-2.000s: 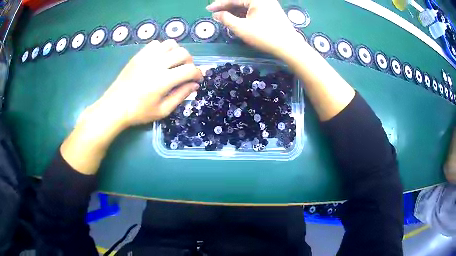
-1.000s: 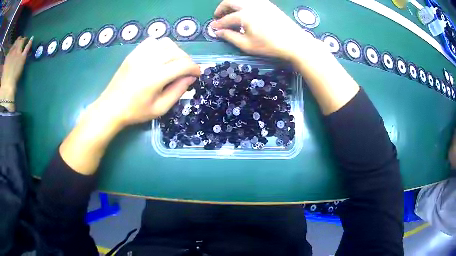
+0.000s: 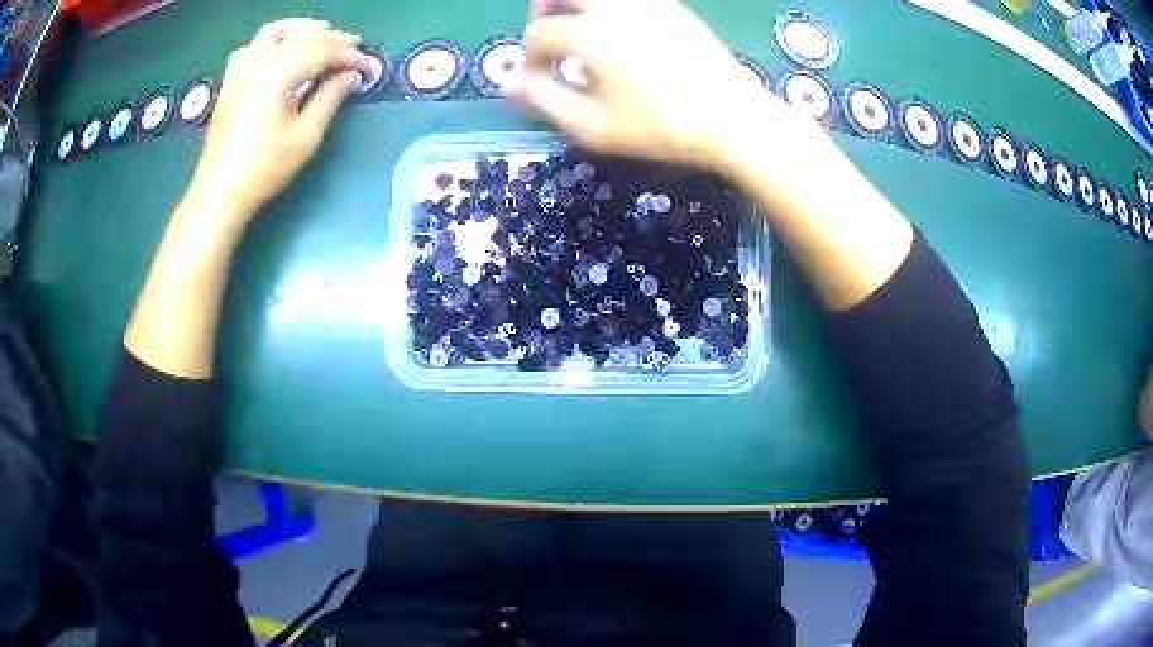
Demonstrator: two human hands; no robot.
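A long curved row of black-rimmed discs (image 3: 431, 70) with pale rings lies across the green surface. My left hand (image 3: 285, 101) is at the row, fingertips over a disc left of centre; whether it holds a part is hidden. My right hand (image 3: 620, 82) is bent over the row right of centre, slightly blurred, fingertips beside a disc (image 3: 503, 66); its grip cannot be made out. Below the hands sits a clear rectangular tub (image 3: 575, 379) holding many small black round parts (image 3: 594, 272).
A spare disc (image 3: 805, 41) lies beyond the row. A pale rail (image 3: 999, 51) runs along the far right side, with small containers (image 3: 1098, 44) past it. A person's grey sleeve (image 3: 1113, 518) is at the right edge. Discs in a blue crate (image 3: 822, 544) show below the table edge.
My left hand has moved from the tub's left edge up to the row at left. My right hand stays over the row. The spare disc has shifted right. Another person's hand at far left has gone.
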